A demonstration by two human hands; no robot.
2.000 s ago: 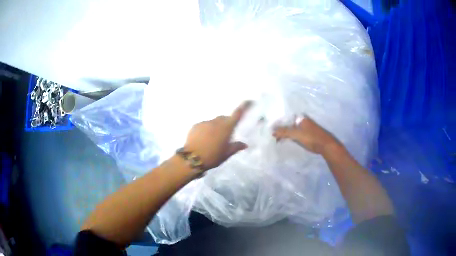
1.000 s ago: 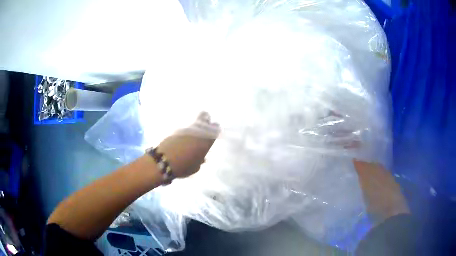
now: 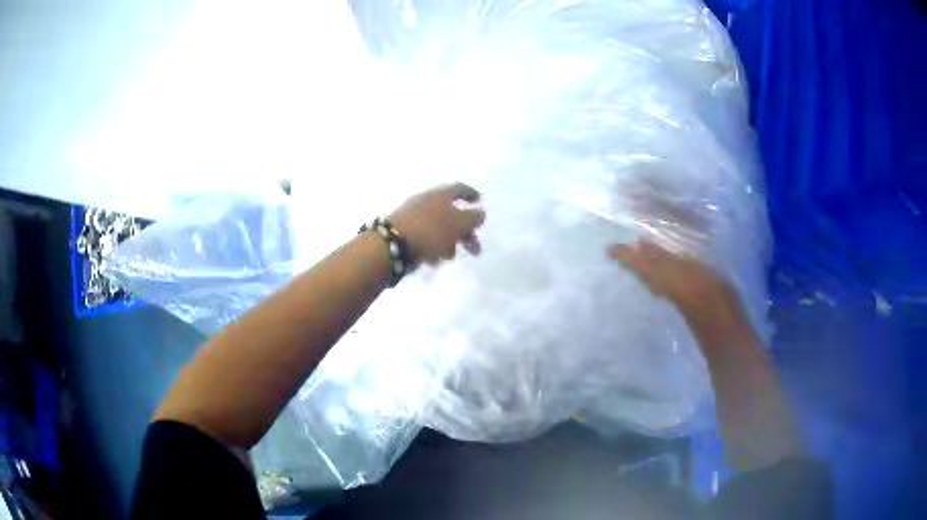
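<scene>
A huge clear plastic sack (image 3: 569, 335) bulges with whitish small plastic bags (image 3: 529, 244) and fills the middle of the view. My left hand (image 3: 437, 225), with a beaded bracelet at the wrist, is over the sack's left middle, fingers bent and apart; glare hides what its fingertips touch. My right hand (image 3: 666, 272) is at the sack's right side, fingers towards the middle. It is blurred, and I cannot tell if it holds film. A loose flap of the sack spreads out at the left.
A white table top (image 3: 203, 91) lies at the upper left, overexposed. A blue bin of jumbled silver parts (image 3: 99, 266) is at floor level on the left, partly behind the flap. Blue ribbed material (image 3: 844, 132) stands at the right. The blue-grey floor shows at lower left.
My left hand has moved up and right and its fingers have opened. My right hand, earlier under film at the right, now shows further up and left. The flap now covers the pale tube.
</scene>
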